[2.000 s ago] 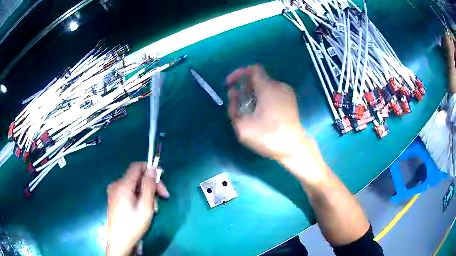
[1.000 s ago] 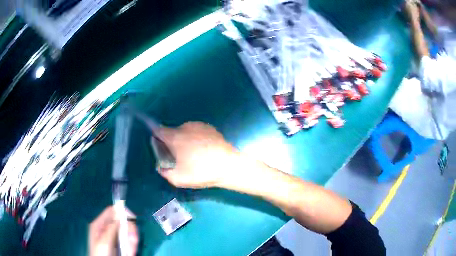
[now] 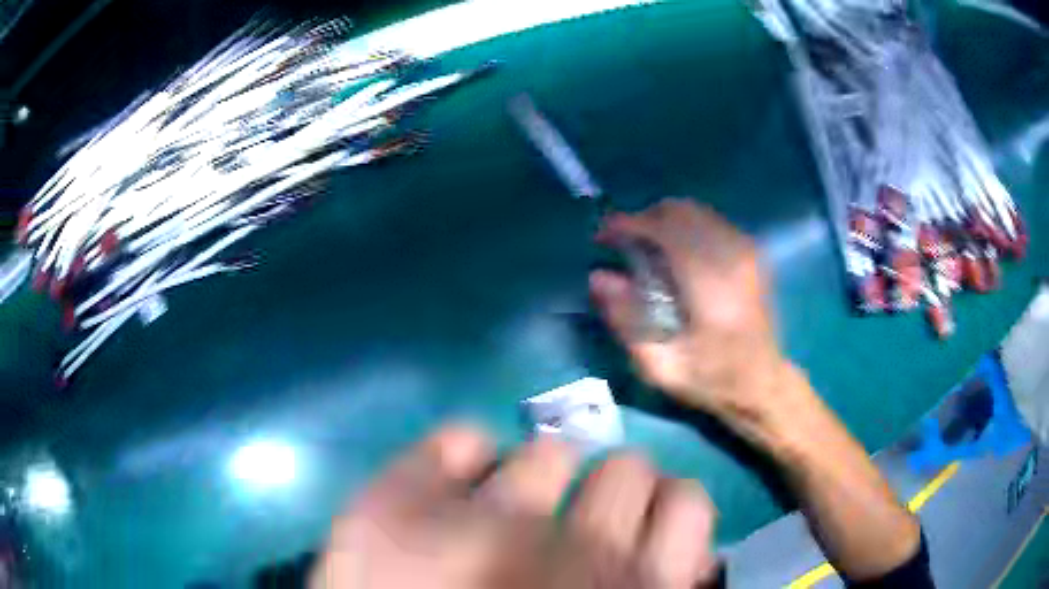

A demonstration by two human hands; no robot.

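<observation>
My left hand (image 3: 518, 518) is large and blurred at the bottom edge, close to the camera, with its fingers curled. Whether it holds anything cannot be seen. My right hand (image 3: 707, 311) is curled around a pale, metallic-looking pressing tool (image 3: 658, 301) above the bench, right of the middle. The silvery fixture block (image 3: 589, 412) lies on the green bench just beyond my left fingers, which hide its near part. The slim silver tweezers (image 3: 554, 147) lie on the bench beyond my right hand, their near end close to my fingers.
A pile of white-sleeved wire harnesses (image 3: 219, 138) lies at the left. Another pile (image 3: 909, 127), with red connectors (image 3: 920, 259) at its near end, lies at the right. A blue stool (image 3: 978, 408) stands beyond the bench edge (image 3: 805, 500) at the lower right.
The view has shifted. My left hand has come closer to the camera, and the white-sleeved cable it held no longer shows. My right hand, still around the tool, is clear of the cable.
</observation>
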